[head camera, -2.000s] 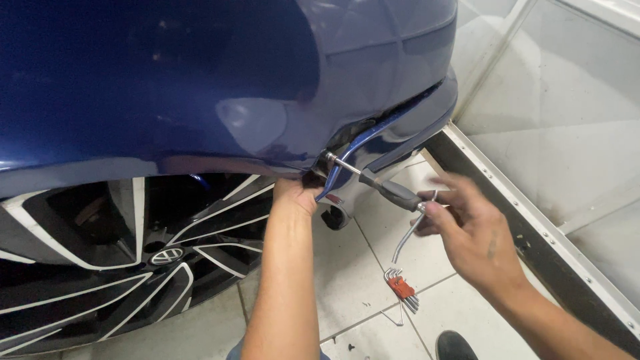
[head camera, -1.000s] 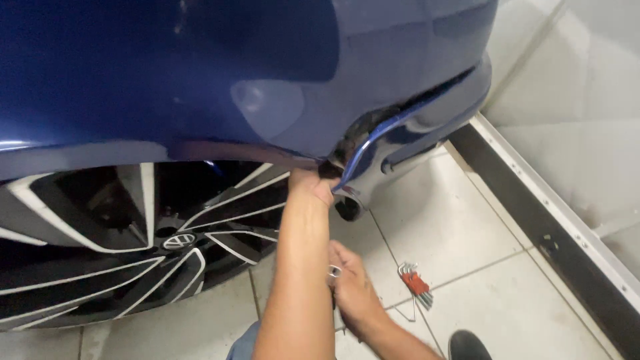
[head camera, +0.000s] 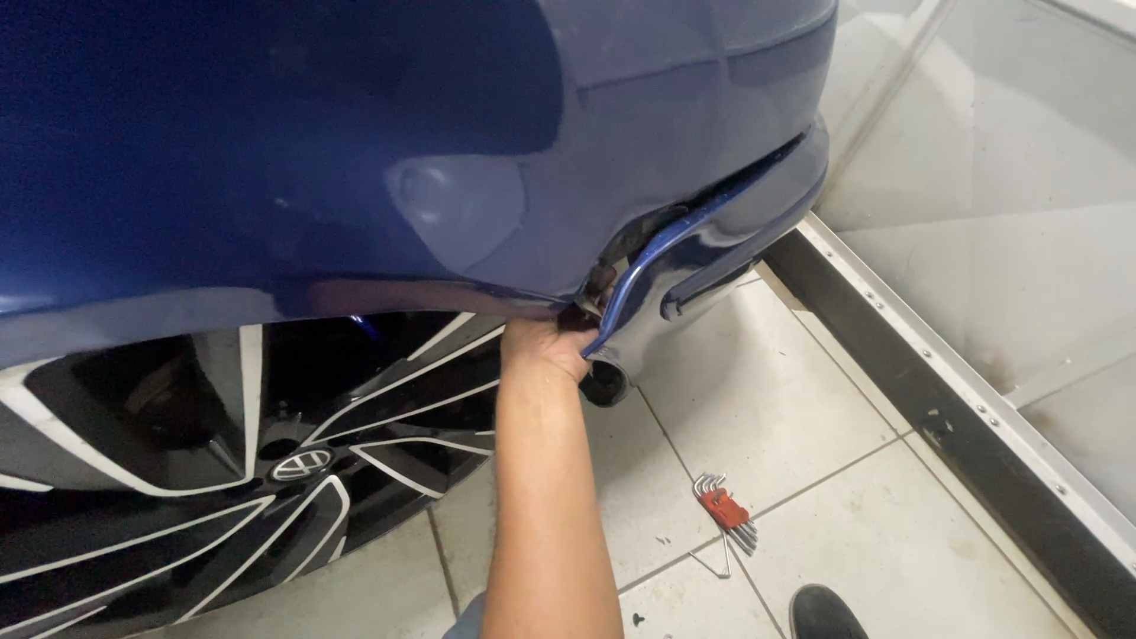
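My left hand (head camera: 550, 344) reaches up behind the lower edge of the blue car's painted bumper (head camera: 692, 133), just behind the wheel. Its fingers are mostly hidden in the gap between the bumper and a loose blue lower trim piece (head camera: 646, 259), and the wrist lies against the trim's front end. Whether the hand grips anything there cannot be seen. An exhaust tip (head camera: 605, 380) shows below the hand. My right hand is out of view. On the floor lies a set of hex keys in a red holder (head camera: 725, 509), with one bent key (head camera: 717, 564) beside it.
The alloy wheel (head camera: 302, 463) with a Volkswagen badge fills the lower left. A black and metal rail (head camera: 941, 390) runs along the base of a pale wall panel (head camera: 1003, 177) at the right. A dark shoe (head camera: 824, 612) and small dark bits (head camera: 639, 619) are on the tiled floor.
My right hand held a screwdriver-like tool at the gap, then was low beside the left forearm with a metal item; now it has left the view. My left hand stays at the gap.
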